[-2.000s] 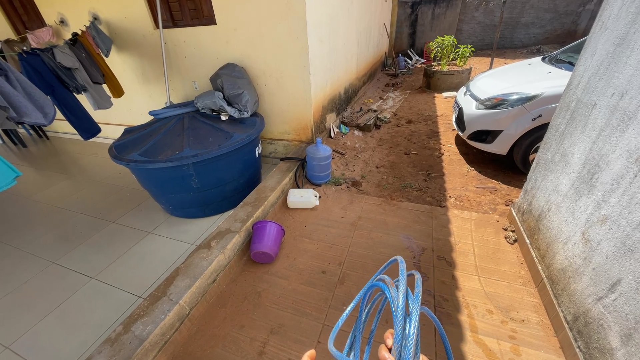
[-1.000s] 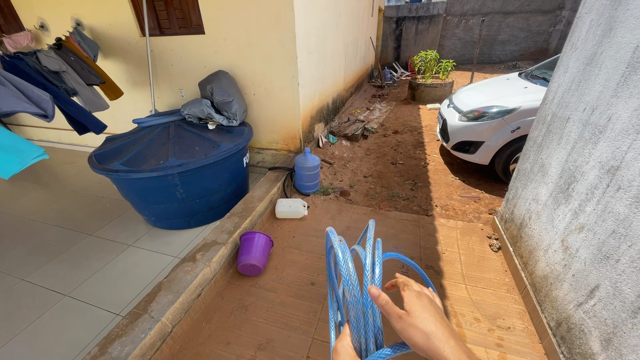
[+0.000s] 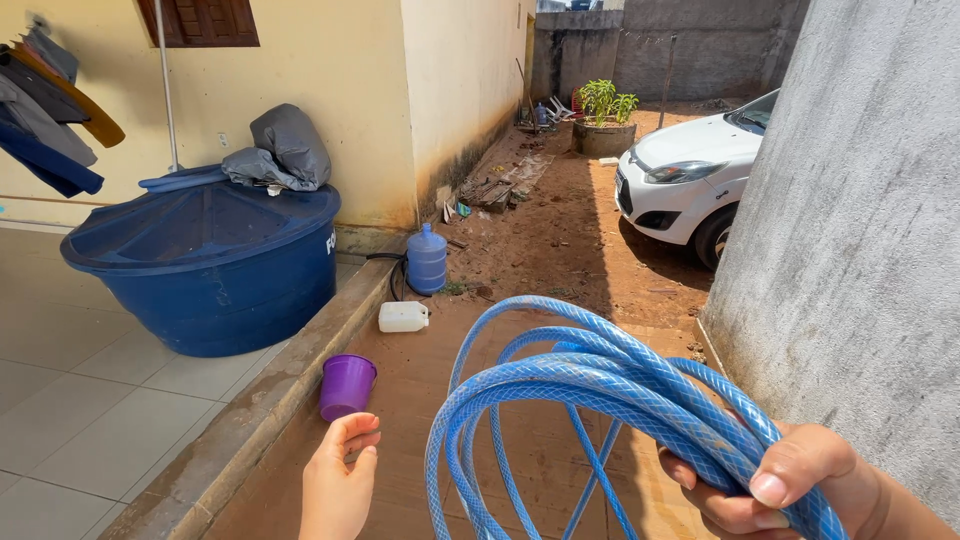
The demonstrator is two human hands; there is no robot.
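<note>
A coil of blue braided garden hose (image 3: 600, 375) hangs in loops from my right hand (image 3: 787, 480), whose thumb and fingers are closed around the bundled strands at the lower right. My left hand (image 3: 341, 476) is raised at the bottom, left of the coil and apart from it, with its fingers bent and nothing seen in them. Just beyond its fingertips, lower down on the ground, a purple plastic bucket (image 3: 348, 386) leans beside the raised curb. A white plastic jug (image 3: 403, 316) lies on its side behind the bucket, and a blue water jug (image 3: 427, 261) stands farther back.
On the tiled floor at left stands a large blue water tank (image 3: 225, 300) with a lid, near hanging clothes (image 3: 52, 105). A curb (image 3: 247, 427) edges the lower paving. A rough grey wall (image 3: 847, 225) bounds the right. A white car (image 3: 682, 172) and a planter (image 3: 602, 140) are beyond.
The hose coil is now held in my right hand at the lower right, its loops spread wider. My left hand, at the coil one second ago, is now off it to the left.
</note>
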